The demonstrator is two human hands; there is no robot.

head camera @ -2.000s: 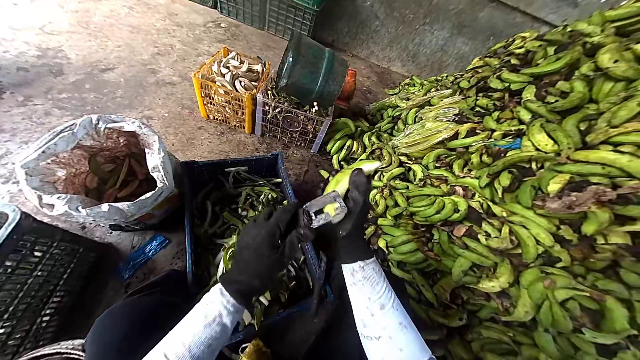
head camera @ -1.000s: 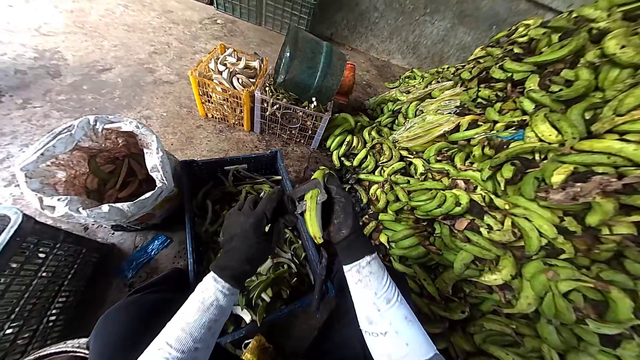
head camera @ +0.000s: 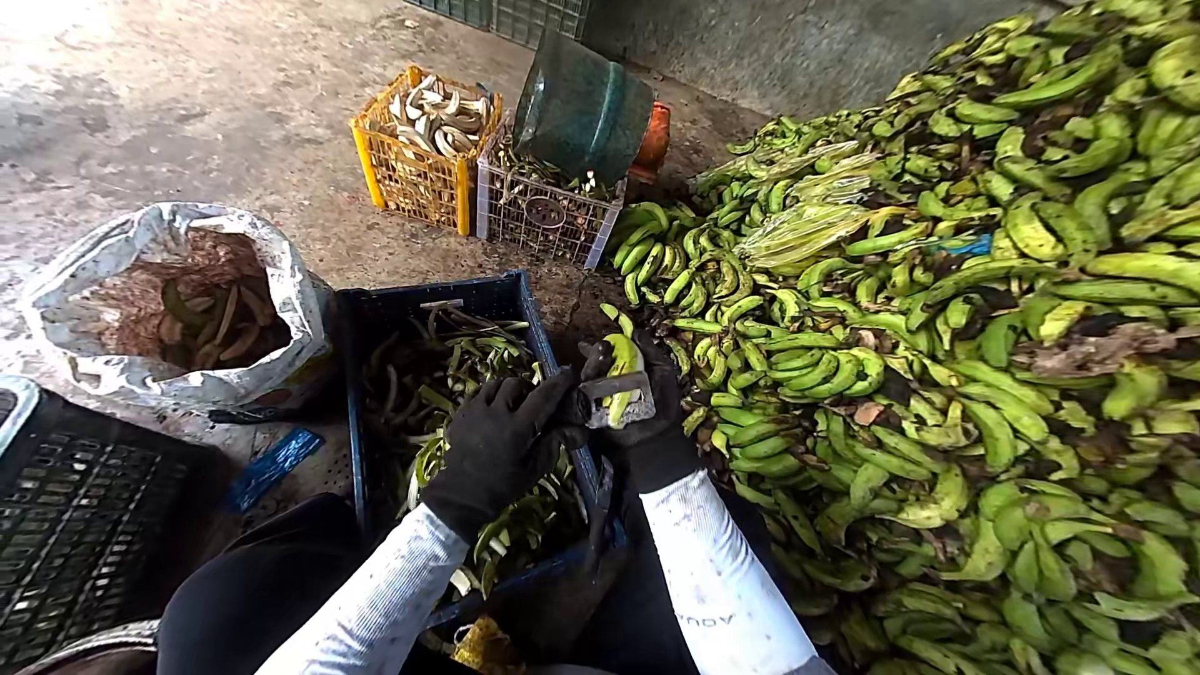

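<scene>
My left hand point(head camera: 497, 441), in a black glove, grips the handle of a flat metal peeling tool point(head camera: 639, 401) with a rectangular head. In my right hand point(head camera: 652, 422), also black-gloved, lies a green plantain point(head camera: 621, 354) with pale stripes on its surface. The tool's head rests across the plantain's near part. Both hands are over the right rim of a dark blue crate point(head camera: 352, 412), which holds many strips of green peel point(head camera: 450, 370). Part of the handle is hidden by the fingers of my left hand.
A large heap of green plantains point(head camera: 844, 375) fills the right side. Ahead stand a yellow crate point(head camera: 412, 178) of peeled pieces and a grey crate point(head camera: 553, 220) under a tilted green bucket point(head camera: 586, 108). At left are a white sack point(head camera: 66, 309) and a black crate point(head camera: 84, 516).
The peeling tool has shifted along the plantain, and the plantain's tip now points away from me. My left hand stays on the tool and my right on the plantain.
</scene>
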